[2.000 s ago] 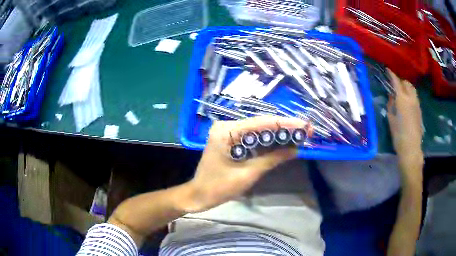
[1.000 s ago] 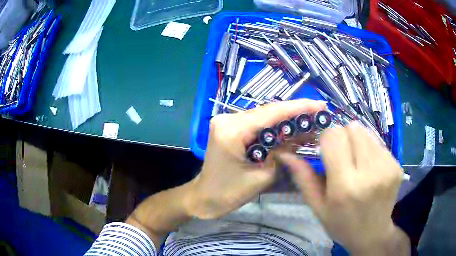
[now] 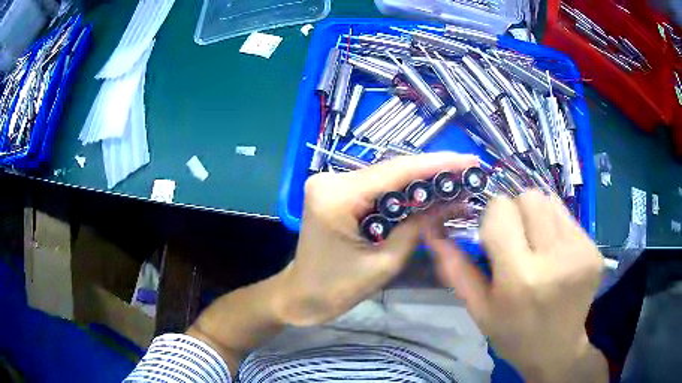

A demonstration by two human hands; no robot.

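My left hand is closed around several slim metal cylinders, held side by side in a curved row with their dark round end faces towards me. Thin red wire shows at some ends. My right hand is close to the right end of the row, fingers bent and partly blurred; I cannot tell whether it holds anything. Both hands are over the front edge of a blue tray heaped with silver cylinders, some with red wires.
Red bins with thin metal parts stand at the right rear. A clear box and a clear lid lie behind the tray. Whitish strips and a second blue tray are at left. White scraps lie on the bench.
My right hand has come from beside the red bins to the cylinders in my left hand. Over the last second, both hands have barely moved, and the view has shifted slightly.
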